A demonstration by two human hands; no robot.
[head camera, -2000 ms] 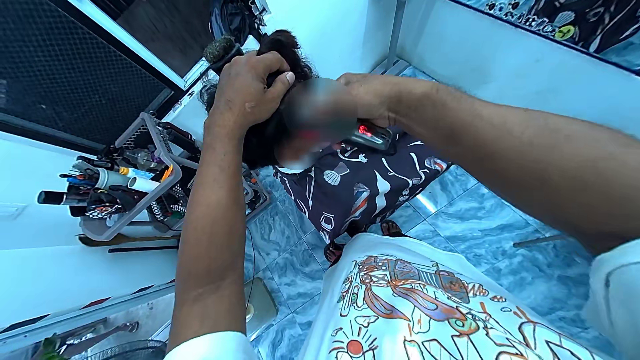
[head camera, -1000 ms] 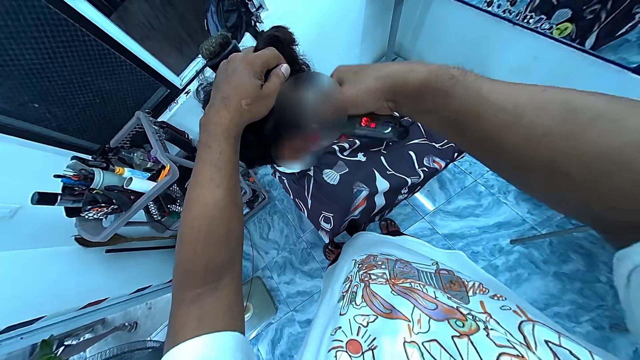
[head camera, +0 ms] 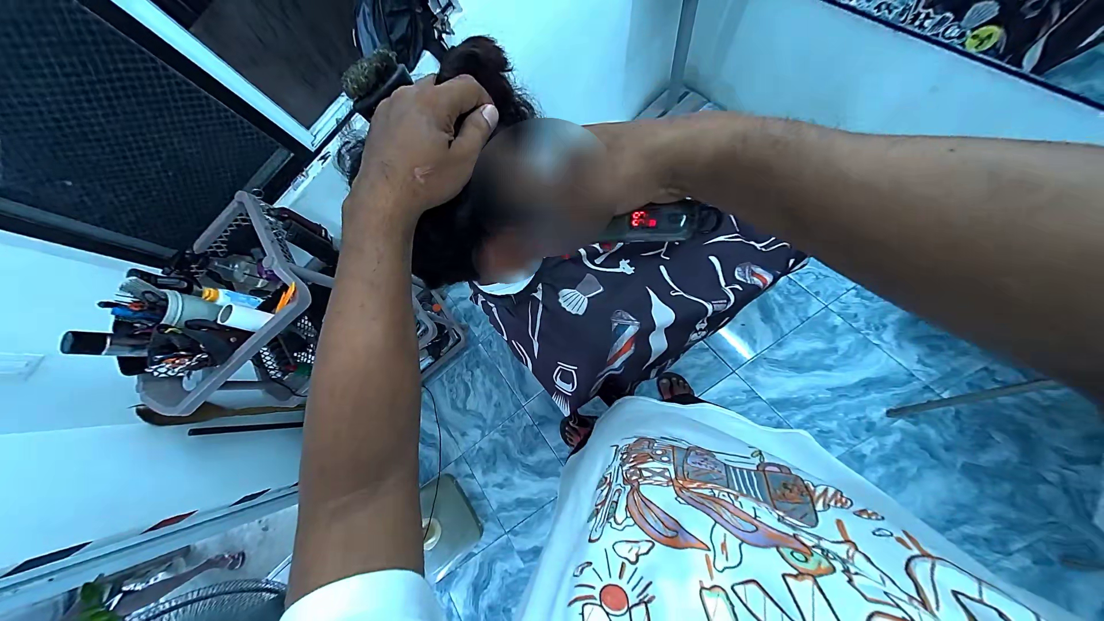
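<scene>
A person sits wrapped in a dark patterned barber's cape (head camera: 647, 310), dark hair (head camera: 448, 241) hanging on both sides of my left hand. My left hand (head camera: 431, 142) rests on top of the head, its fingers curled on the hair; a lock sticks up beyond it. My right hand (head camera: 617, 168) is at the side of the head, partly lost in a blur, closed round a black electric hair clipper (head camera: 660, 222) with a lit red display. The clipper's cutting end is hidden.
At the left, a grey plastic basket (head camera: 289, 323) holds combs, bottles and a white cup. A dark round brush (head camera: 371, 78) lies beyond my left hand. Blue marbled tiles (head camera: 776, 362) cover the floor, where a cable runs near a pale box (head camera: 453, 522). A fan stands at lower left.
My right hand and the clipper have shifted a little; the clipper now lies more level than two seconds ago. My left hand stays on the head.
</scene>
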